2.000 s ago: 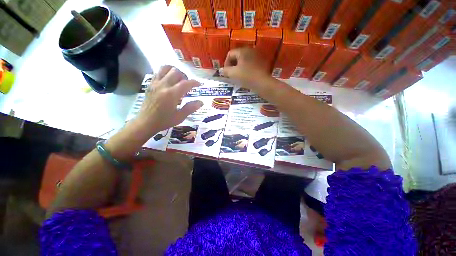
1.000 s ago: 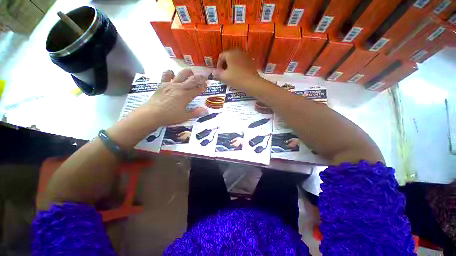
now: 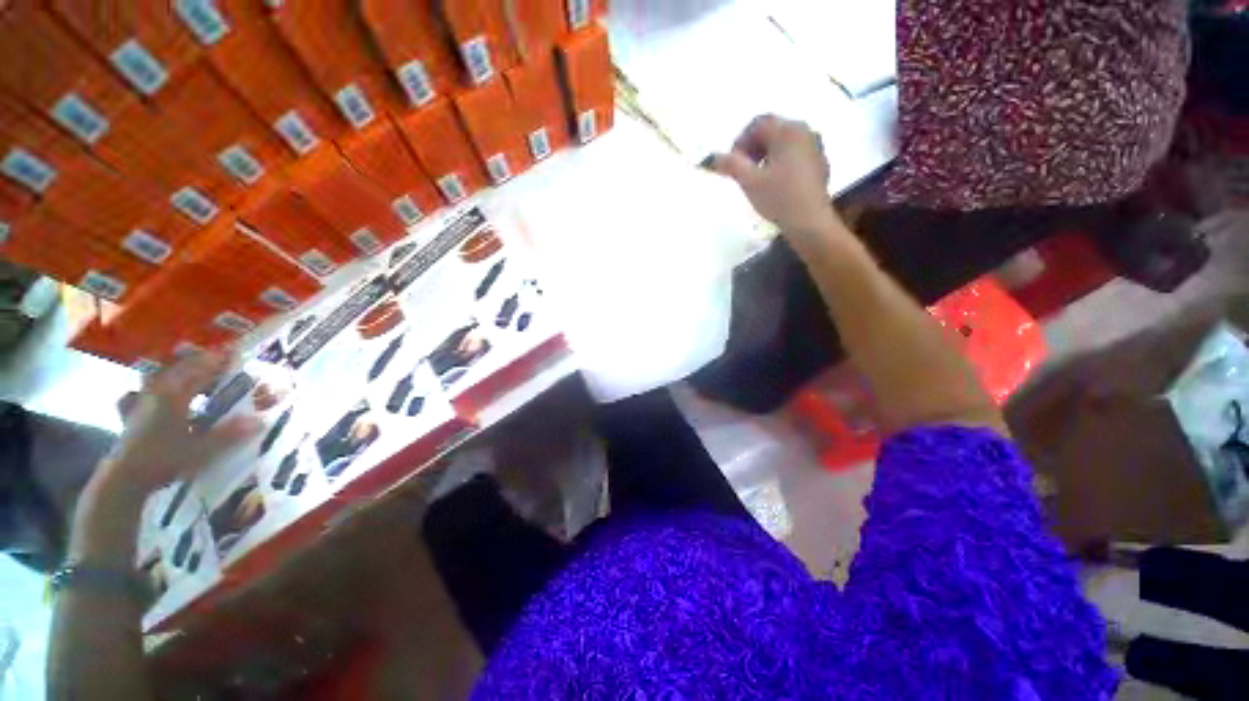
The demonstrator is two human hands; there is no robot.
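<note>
A row of white-fronted printed cartons lies flat along the table's front edge. My left hand is blurred and spread over the cartons at the left end; it appears to hold nothing. A thin white sheet lies just right of the row and hangs over the table edge. My right hand is above the table beyond the sheet's upper right side. Its thumb and fingertips are pinched on a small dark item, too small to identify.
Stacked orange cartons form a wall behind the row. A person in speckled dark red is close at the upper right. Orange-red stools stand below the table at right, near a brown box.
The view has swung right, bringing the white sheet and the person into view; the mug is out of view. My right hand has moved from the cartons' top edge to beyond the sheet.
</note>
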